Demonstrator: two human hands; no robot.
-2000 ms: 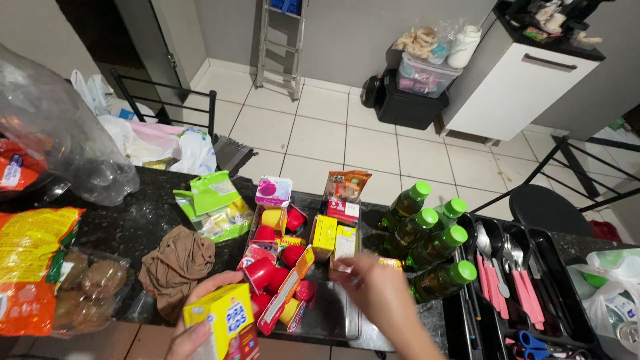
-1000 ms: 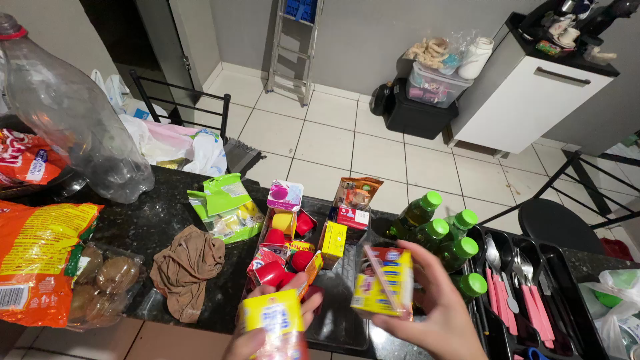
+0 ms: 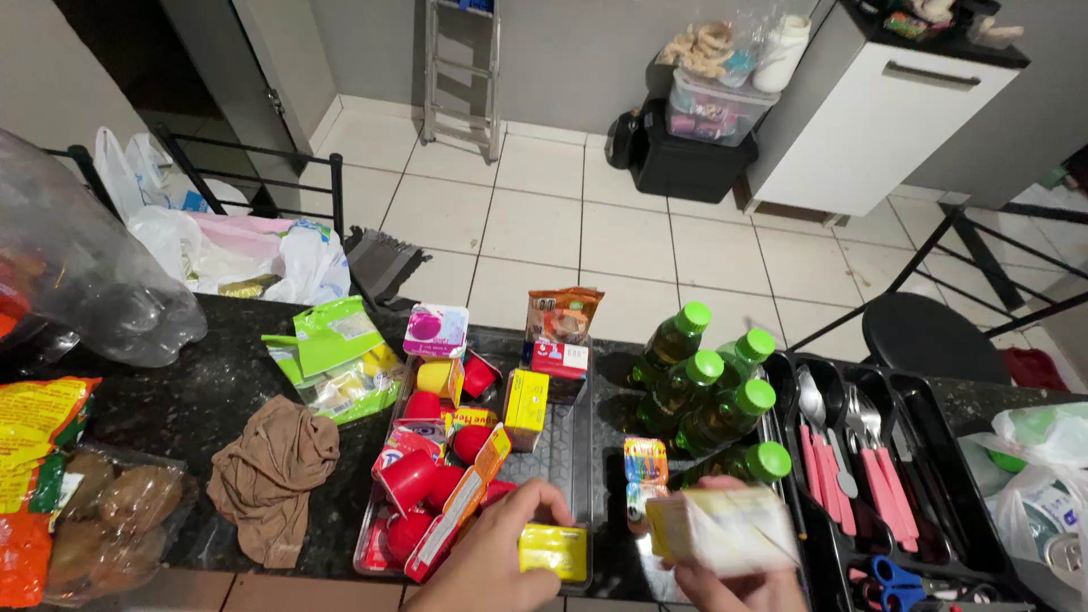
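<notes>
My left hand (image 3: 510, 552) has its thumb and fingers around a small yellow carton (image 3: 552, 552) at the near right corner of a clear plastic tray (image 3: 586, 476). My right hand (image 3: 735, 565) holds a blurred white and yellow carton (image 3: 722, 527) right of the tray. Red and yellow small plastic pots (image 3: 408, 480) fill the tray's left side. Another yellow carton (image 3: 527, 404) stands in its middle, with a red box (image 3: 557, 361) and an orange-brown packet (image 3: 563, 314) behind. A small multicoloured pack (image 3: 646, 476) lies on the black stone counter between the tray and the green-capped bottles (image 3: 697, 365).
A black cutlery tray (image 3: 786, 493) with pink-handled cutlery and blue-handled scissors (image 3: 897, 586) lies at right. On the left are a brown cloth (image 3: 276, 476), a green packet (image 3: 344, 353), a clear pack of kiwifruit (image 3: 119, 510) and a large plastic bottle (image 3: 93, 255).
A yellow carton that was in my left hand a second ago is now down in the tray's near right corner. My right hand's carton has been turned and moved nearer the cutlery tray.
</notes>
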